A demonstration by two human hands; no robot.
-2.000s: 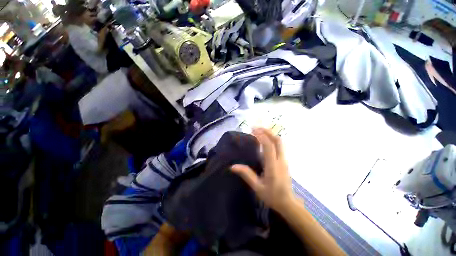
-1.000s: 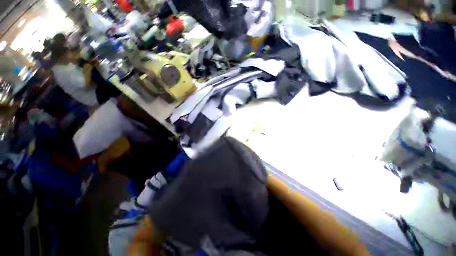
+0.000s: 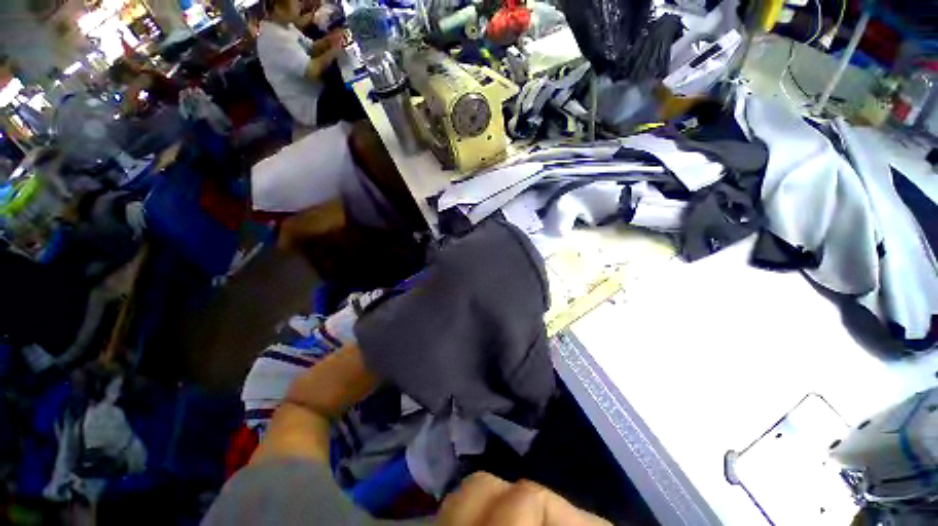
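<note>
A dark grey cloth piece (image 3: 468, 318) hangs in front of me at the table's left front corner, with light grey strips at its lower edge. My left hand (image 3: 334, 382) is at the cloth's left edge and holds it; its fingers are hidden behind the cloth. My right hand (image 3: 519, 503) is at the bottom edge, partly cut off, with curled fingers beside the lower grey strips; its grip is not clear. Striped grey-and-white garments (image 3: 273, 385) lie below, at the left.
The white table (image 3: 699, 349) has a ruler tape (image 3: 627, 426) along its front edge. A white sewing machine head (image 3: 900, 452) is at the lower right. Grey and white pieces (image 3: 823, 216) lie at the back. A cream machine (image 3: 468, 113) and a seated person (image 3: 293, 67) are beyond.
The right hand has moved down from the cloth to the bottom edge. The dark cloth now hangs more spread out, with grey strips showing below. The view has shifted.
</note>
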